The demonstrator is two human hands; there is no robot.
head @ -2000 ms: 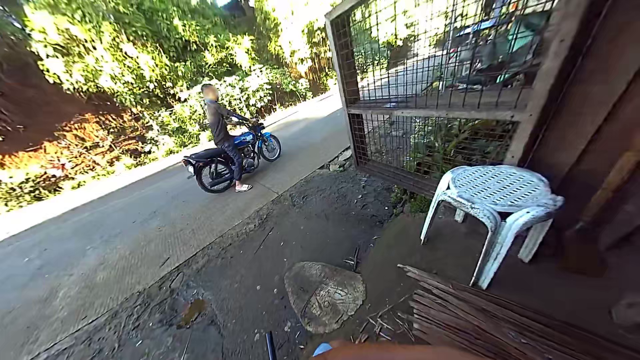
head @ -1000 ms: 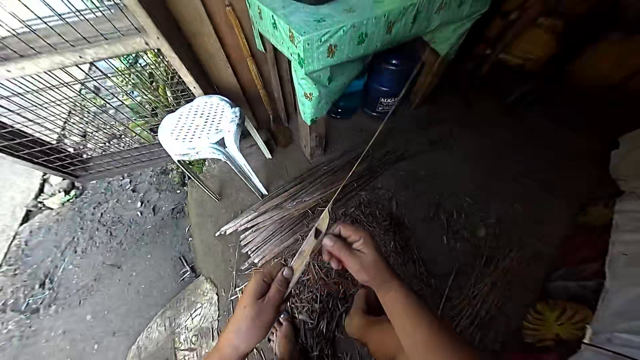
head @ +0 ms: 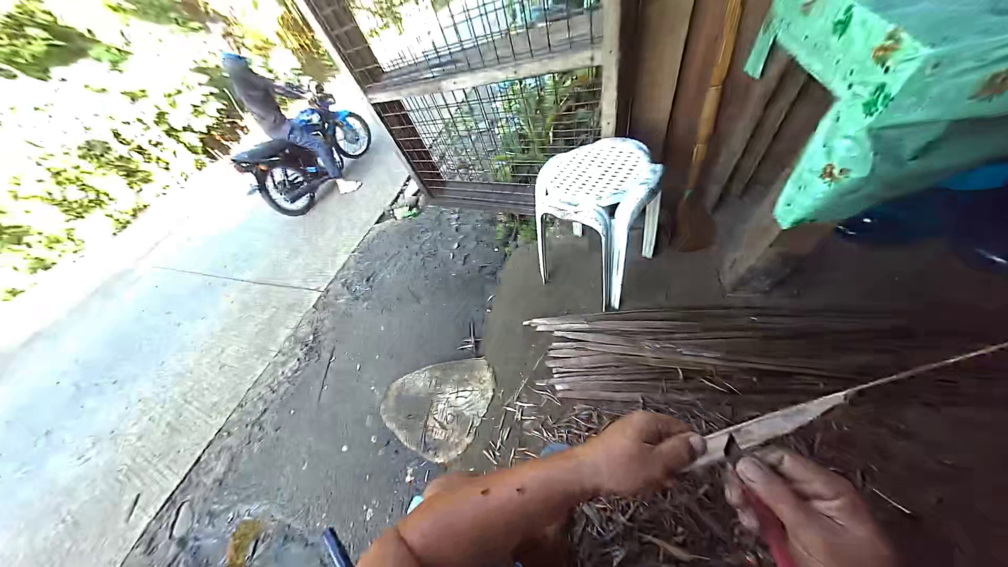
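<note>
My left hand [head: 650, 453] pinches the near end of a long, thin strip of plant material [head: 787, 421], which stretches away to the right edge. My right hand [head: 803, 500] is closed around the red handle of a knife [head: 732, 450], whose dark blade touches the strip just beside my left fingertips. Below both hands lies a heap of brown shavings [head: 630, 520]. A bundle of long brown stalks [head: 646, 354] rests on the ground beyond them.
A white plastic stool [head: 598, 181] stands by a wire-mesh gate [head: 488, 71]. A flat stone [head: 441, 405] lies on the dirt. A table with a green cloth [head: 890, 102] is at right, with a broom [head: 701, 157] leaning nearby. On the road, a person rides a blue motorcycle [head: 307, 153].
The view has swung left again since one second ago, bringing the road and motorcycle back. The rider now wears blue headwear. My hands still hold the strip, with the knife's red handle now visible.
</note>
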